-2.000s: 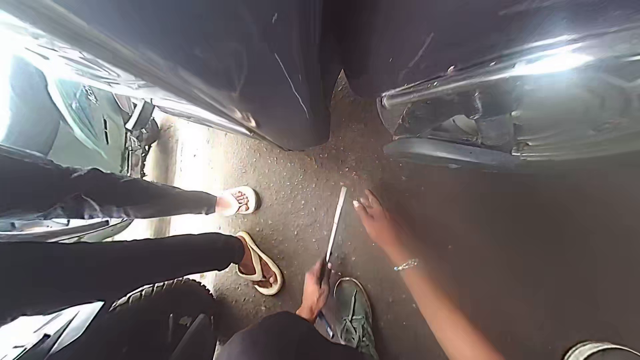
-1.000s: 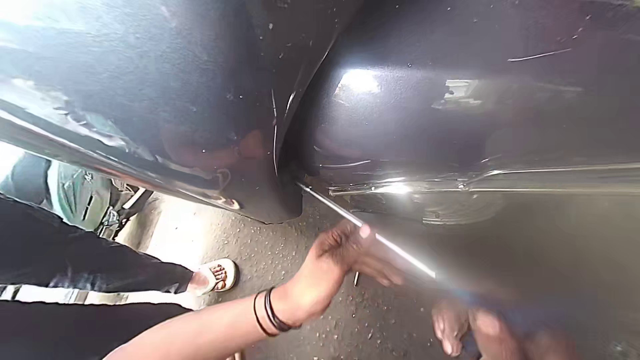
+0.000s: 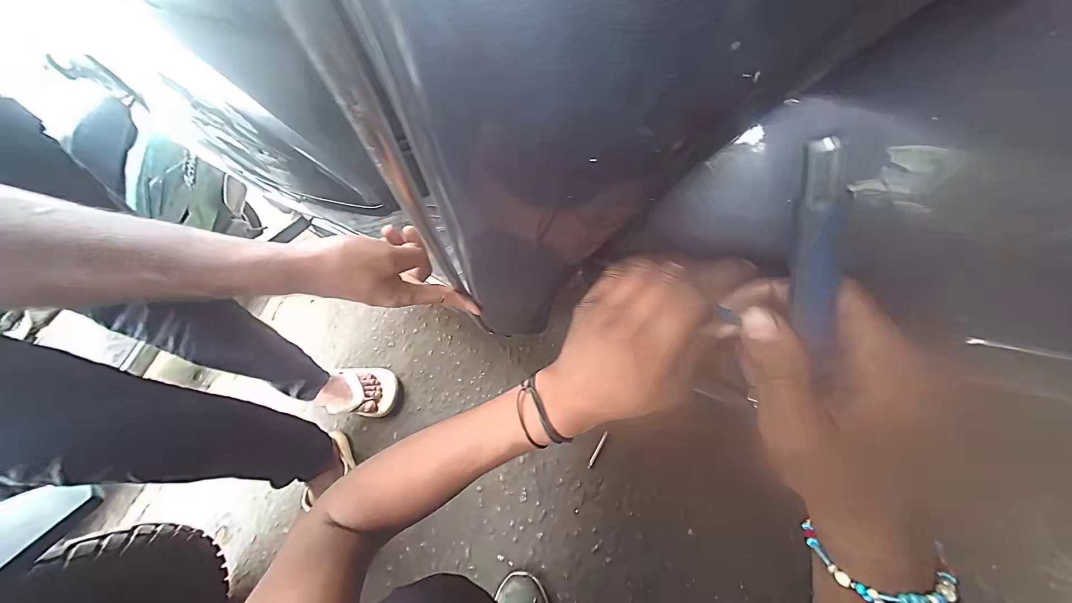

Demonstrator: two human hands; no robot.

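Note:
My left hand [image 3: 641, 335], with dark bands at the wrist, is blurred at the gap between two dark vehicle body panels. Its fingers are bent beside a thin blue-tipped piece; its grip is unclear. My right hand [image 3: 825, 385], wearing a bead bracelet [image 3: 879, 590], is shut on a blue tool with a metal end [image 3: 819, 234], which points up in front of the panel. The dark panel edge [image 3: 519, 293] lies left of my left hand. Another person's hand [image 3: 377, 268] touches the metal trim along that edge.
The other person stands at left in dark trousers [image 3: 151, 410] and light sandals [image 3: 373, 392]. A tyre [image 3: 134, 565] is at the lower left, with a motorcycle [image 3: 180, 184] behind. A small thin stick [image 3: 597, 450] lies on the rough ground [image 3: 502, 511].
The other person's hand has come onto the panel edge. A second ago my left hand was on a long thin metal rod reaching into the gap; now the blue tool points up in my right hand.

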